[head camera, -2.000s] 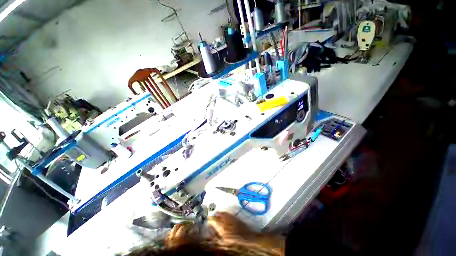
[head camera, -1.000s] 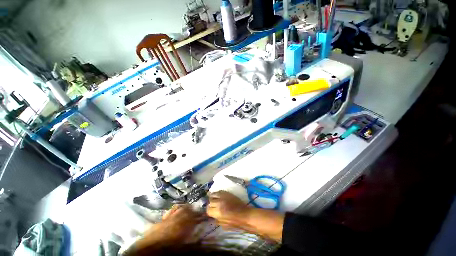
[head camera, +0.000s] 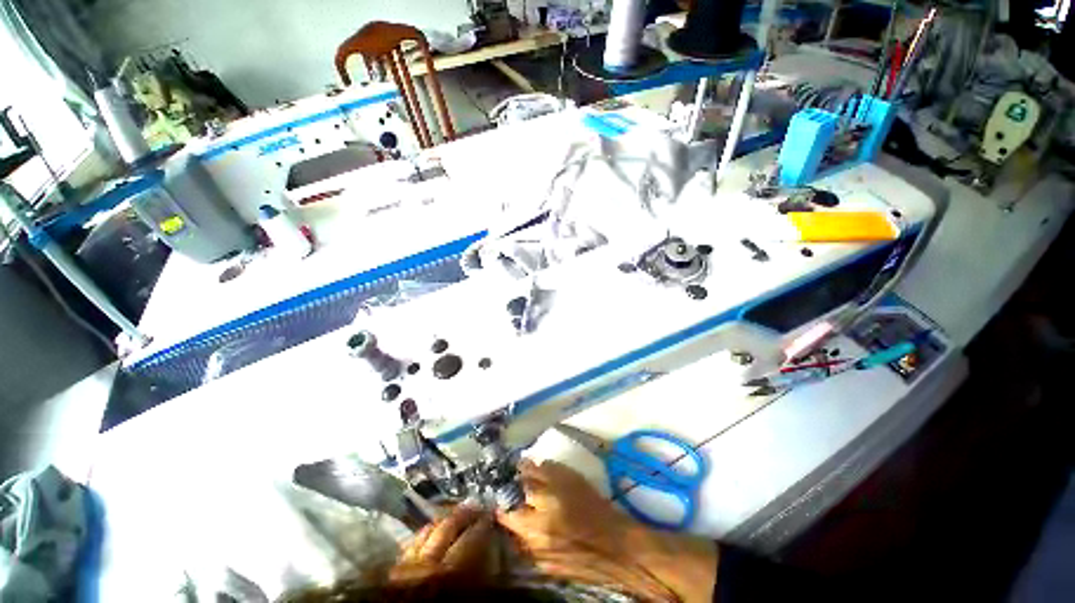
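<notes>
My left hand (head camera: 442, 549) and my right hand (head camera: 578, 524) are close together at the lower middle, right at the presser foot and needle area (head camera: 477, 469). Their fingers are bent down by the metal parts; whether they pinch cloth is hidden. Whitish cloth (head camera: 295, 536) lies left of the needle beside my left hand. Something dark and blurred at the bottom edge covers part of both hands. The white sewing machine head (head camera: 589, 318) runs from the needle up to the right. Blue-handled scissors (head camera: 655, 477) lie on the bed right of my right hand.
A grey-green cloth heap (head camera: 41, 530) is at the lower left. An accessory tray (head camera: 902, 339) with small tools sits at the right table edge. A yellow bar (head camera: 842, 226), blue holders (head camera: 806, 146) and whitish cloth (head camera: 642, 171) are on or behind the machine head. A second machine (head camera: 283, 147) stands beyond.
The view has tilted down and shifted, showing the machine from more above. Both hands remain at the needle; the left forearm, seen one second ago, is now mostly out of sight.
</notes>
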